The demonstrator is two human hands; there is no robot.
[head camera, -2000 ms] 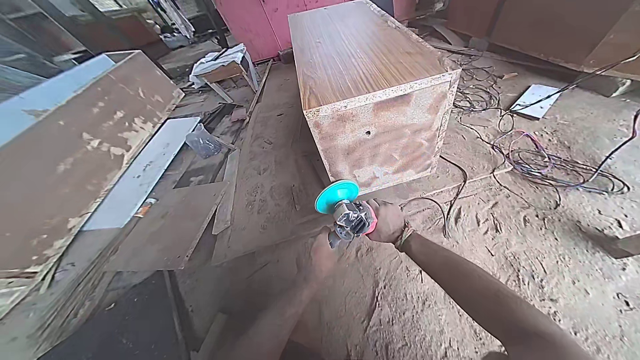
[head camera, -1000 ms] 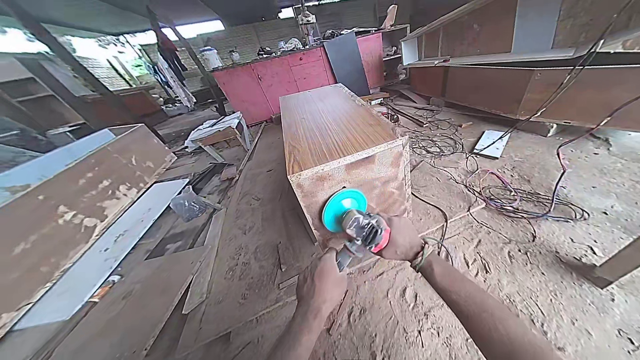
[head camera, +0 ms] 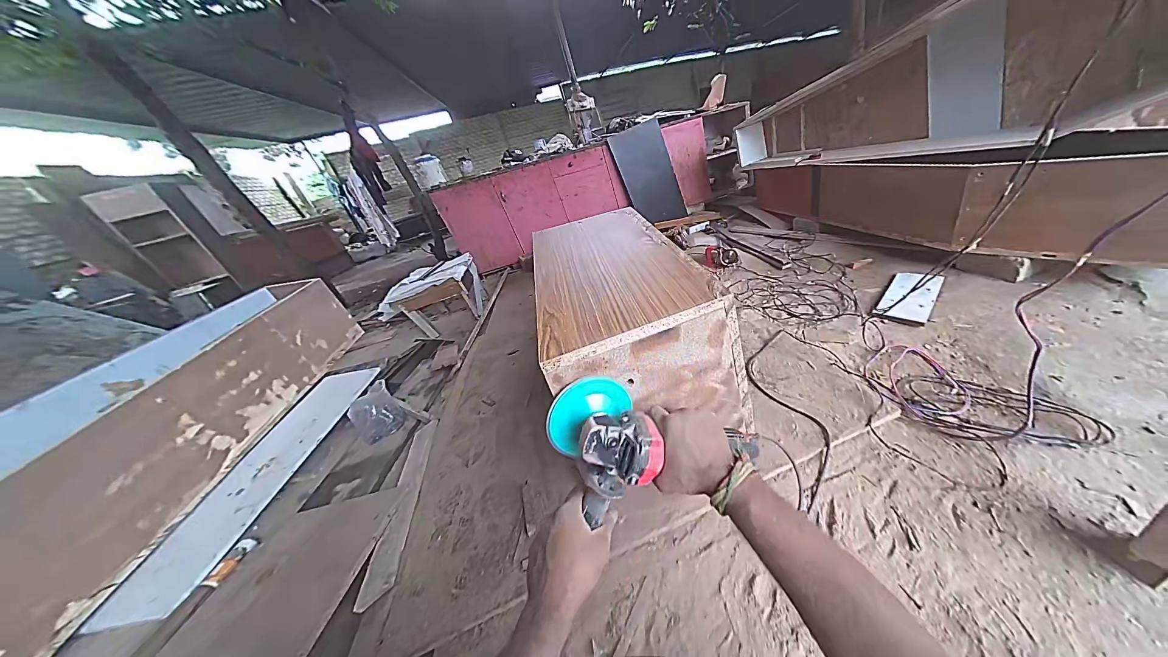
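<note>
An angle grinder (head camera: 620, 449) with a round teal disc pad (head camera: 584, 415) is held between both my hands. My right hand (head camera: 695, 449) is wrapped around its red and dark body, with a braided band at the wrist. Below the grinder's head, my left hand (head camera: 570, 547) grips its side handle. The disc is at the lower left of the near end face of a long wood-grain cabinet (head camera: 620, 283); whether it touches the face I cannot tell. That end face is raw and patchy brown, with rough chipboard edges and a small dark hole.
Tangled cables (head camera: 922, 383) lie on the dusty ground at right, near a small white board (head camera: 910, 297). At left are a peeling brown panel box (head camera: 210, 383), a long white board (head camera: 246, 493) and a plastic bag (head camera: 376, 412). Pink cabinets (head camera: 538, 205) stand behind.
The view has tilted up to show more of the background. The grinder's disc has moved from below the end face, across its middle, to its left edge. Both hands have stayed on the tool.
</note>
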